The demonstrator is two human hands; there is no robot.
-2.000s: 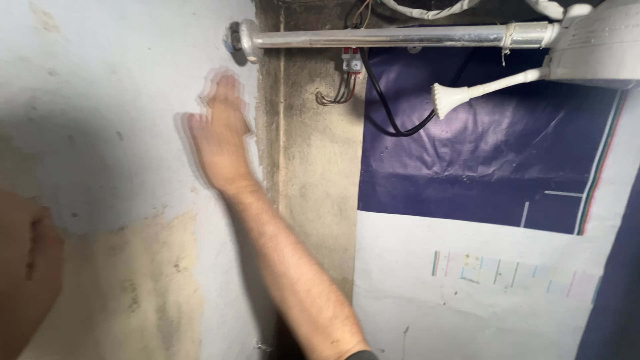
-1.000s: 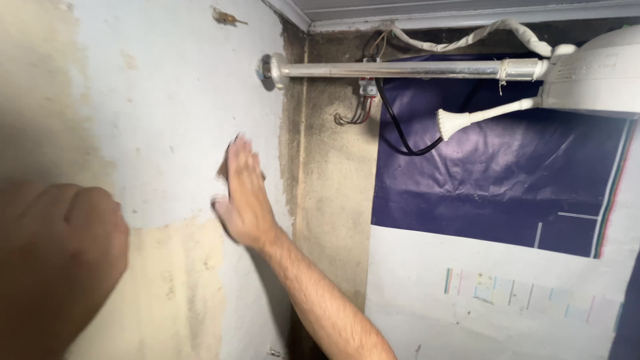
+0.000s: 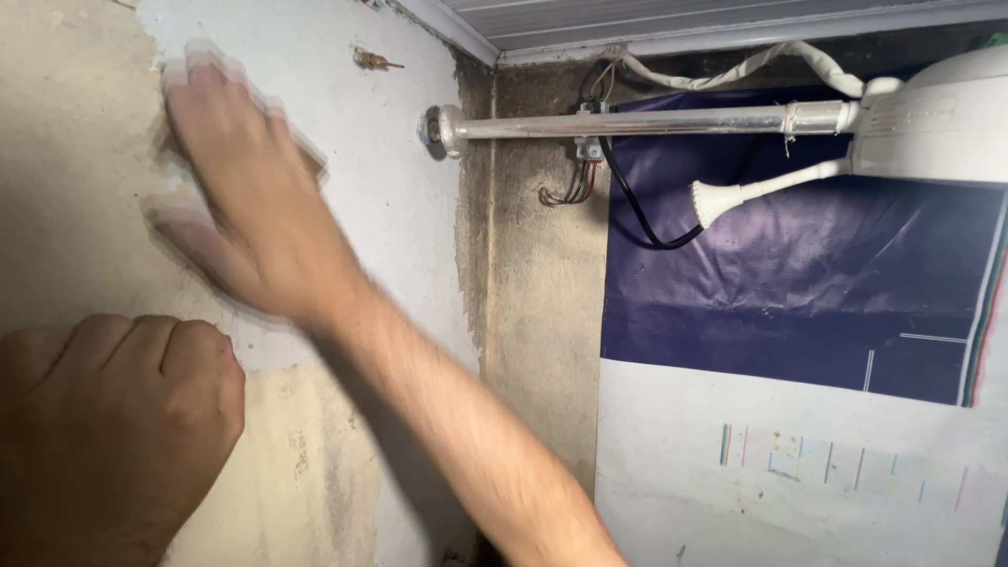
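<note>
My right hand, blurred, lies flat against the wall, over the border between pale white coating and bare yellowish plaster. Its fingers point up and its thumb is spread to the left. A thin brown edge shows beside the fingers; blur and the hand hide whether it belongs to a flat piece under the palm. Closer to the camera, at the lower left, my left hand is closed in a fist with its knuckles up. No object shows in it, and the inside of the fist is hidden.
A brass-coloured fitting sticks out of the wall. A pipe runs from the wall to a white electric shower head. Wires hang from a terminal block in the corner. A dark blue sheet covers the adjoining wall.
My right hand has moved left along the wall, away from the corner and the pipe's end. More of my left fist is in view. The view has shifted, showing more ceiling.
</note>
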